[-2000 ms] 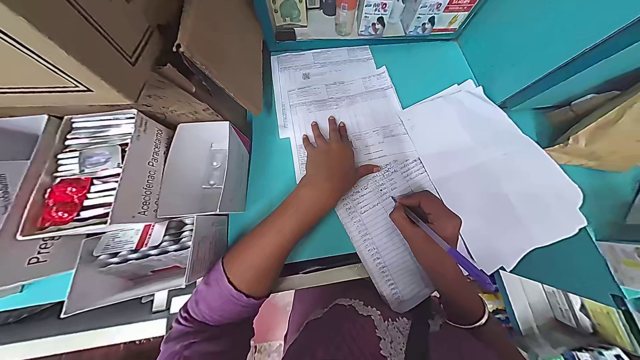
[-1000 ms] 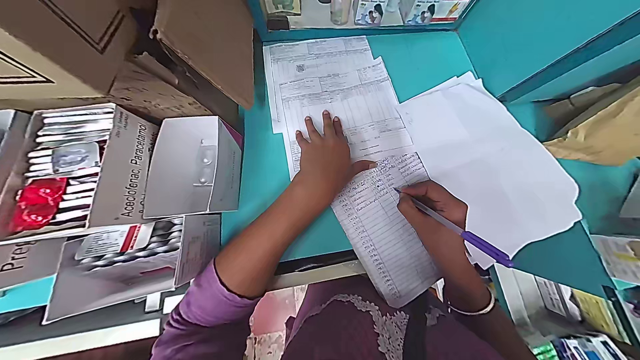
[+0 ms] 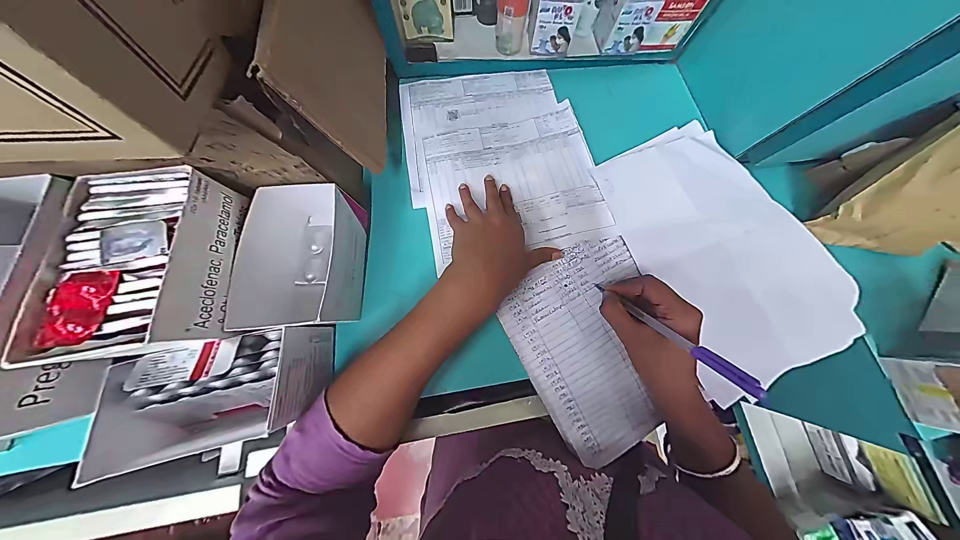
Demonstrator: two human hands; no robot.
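My left hand (image 3: 491, 240) lies flat with spread fingers on printed forms (image 3: 510, 161), its thumb by the top of a ruled sheet (image 3: 585, 375). The upper rows and left column of that sheet bear handwriting. My right hand (image 3: 652, 322) grips a ballpoint pen (image 3: 667, 332) with a clear barrel and a purple cap on its rear end. The pen's tip touches the ruled sheet in its upper part. The sheet's lower end hangs over the counter's front edge. A stack of blank white paper (image 3: 727, 247) lies to the right, partly behind my right hand.
Opened medicine cartons (image 3: 206, 262) with blister packs and strips stand at the left, below large cardboard boxes (image 3: 112, 82). The teal counter (image 3: 450, 360) has a display of small packs (image 3: 555, 26) behind it. Brown paper (image 3: 900, 202) and more packs (image 3: 832, 457) are at the right.
My right hand and the pen have shifted slightly over the upper rows of the ruled sheet. My left hand stays spread on the forms.
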